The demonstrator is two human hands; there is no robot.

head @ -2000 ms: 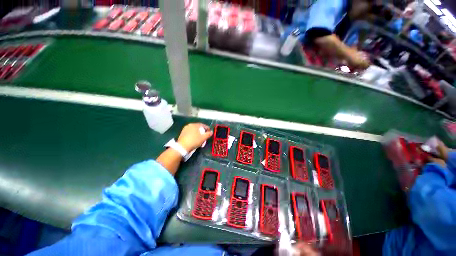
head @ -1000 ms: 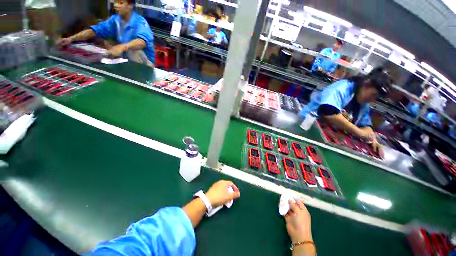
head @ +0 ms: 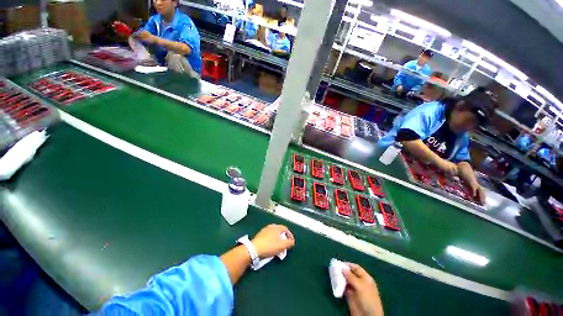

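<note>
My left hand (head: 275,241) rests low over the dark green worktop (head: 166,241), fingers curled around a white wipe (head: 264,263) whose edges show at the fingertips and under the palm. My right hand (head: 362,289) is at the lower edge of the picture and pinches a folded white wipe (head: 338,278) between thumb and fingers. A clear blister tray (head: 400,232) with two rows of red keypad phones (head: 342,202) lies on the green conveyor beyond the white rail, touched by neither hand.
A white dispenser bottle (head: 234,205) with its lid flipped up stands beside the grey post (head: 285,117) and pale rail (head: 166,176). Stacked trays (head: 37,55) and a white cloth (head: 21,154) are at far left. Workers in blue smocks handle phones across the conveyor.
The phone tray, in front of me two seconds ago, is on the conveyor and has shifted left in the picture. My right hand has drawn back toward me, down and slightly left.
</note>
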